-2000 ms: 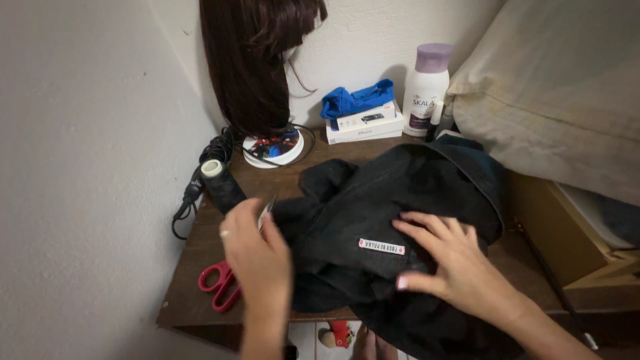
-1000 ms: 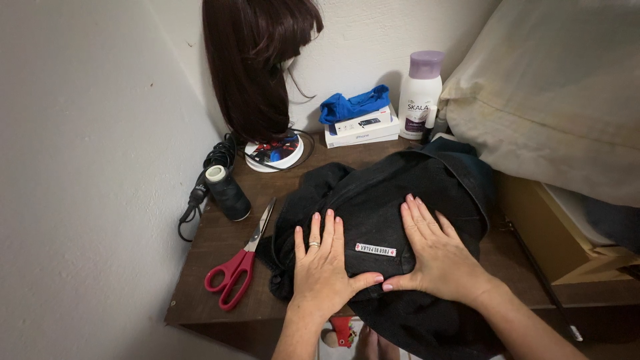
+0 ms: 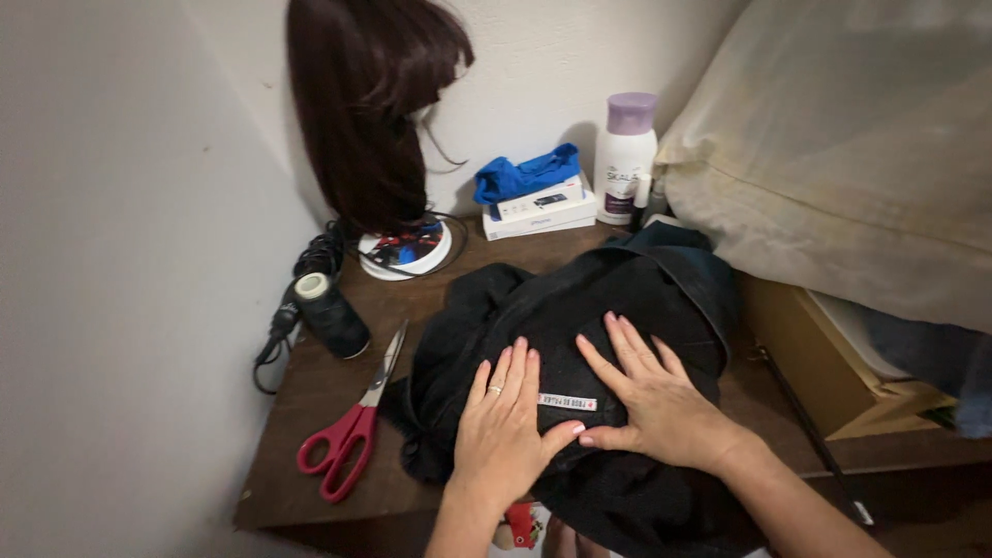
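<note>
A black garment (image 3: 573, 310) lies bunched on the dark wooden table, part of it hanging over the front edge. My left hand (image 3: 508, 426) rests flat on it, with a ring on one finger. My right hand (image 3: 651, 395) presses on the cloth with its fingers spread, its thumb close to the left thumb. Between both hands sits a small white woven label (image 3: 568, 402) with writing. Left of the garment lie scissors with red handles (image 3: 349, 442), their blades pointing away from me. A spool of dark thread (image 3: 332, 316) leans beyond them.
Behind are a dark brown wig (image 3: 364, 116), a round white container (image 3: 407, 248), stacked white boxes (image 3: 540, 221) under blue cloth (image 3: 527, 172) and a lotion bottle (image 3: 625, 163). A black cable (image 3: 318, 252) runs by the left wall. Light fabric (image 3: 837, 155) hangs over a cardboard box (image 3: 821, 356) at right.
The scissors, by my left hand two seconds ago, now lie on the table away from it. That hand has moved right onto the garment, and both hands now lie on either side of the label.
</note>
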